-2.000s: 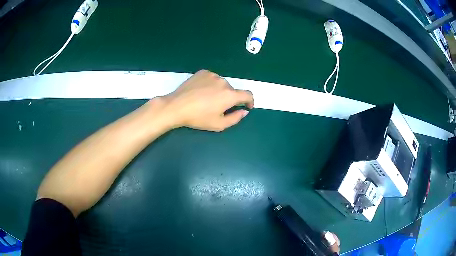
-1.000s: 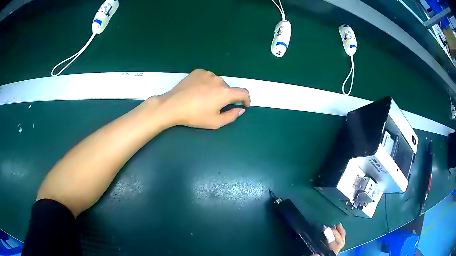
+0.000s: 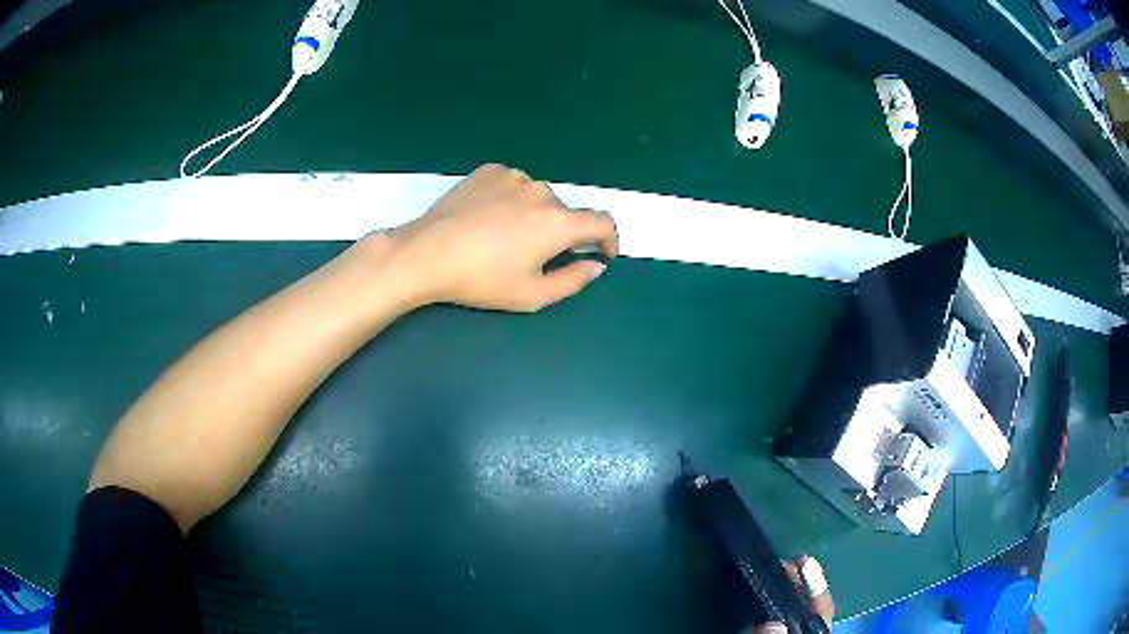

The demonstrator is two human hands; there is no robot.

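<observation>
My left hand (image 3: pixel 514 242) rests over the white stripe, fingers bent, a gap between thumb and index finger, and nothing seen in it. My right hand (image 3: pixel 807 592), partly cut off at the bottom edge, holds a black electric screwdriver (image 3: pixel 743 539) with its thin bit pointing up and left. A white wrap is on one right finger. Three white plastic units lie on the green belt beyond the stripe: one at upper left (image 3: pixel 323 31), one at upper middle (image 3: pixel 758 104) and one at upper right (image 3: pixel 898 109). Each has a thin white cord.
A black and silver-white screw feeder (image 3: pixel 910 372) stands at the right, its metal pickup block facing me. A slim red-and-black tool (image 3: pixel 1057 452) lies beyond it. The white stripe (image 3: pixel 731 251) curves across the green surface. A blue stool or bin (image 3: pixel 978 604) shows at lower right.
The three white units have moved to the right along the belt. The right hand and screwdriver have shifted slightly. My left hand has stayed nearly in place.
</observation>
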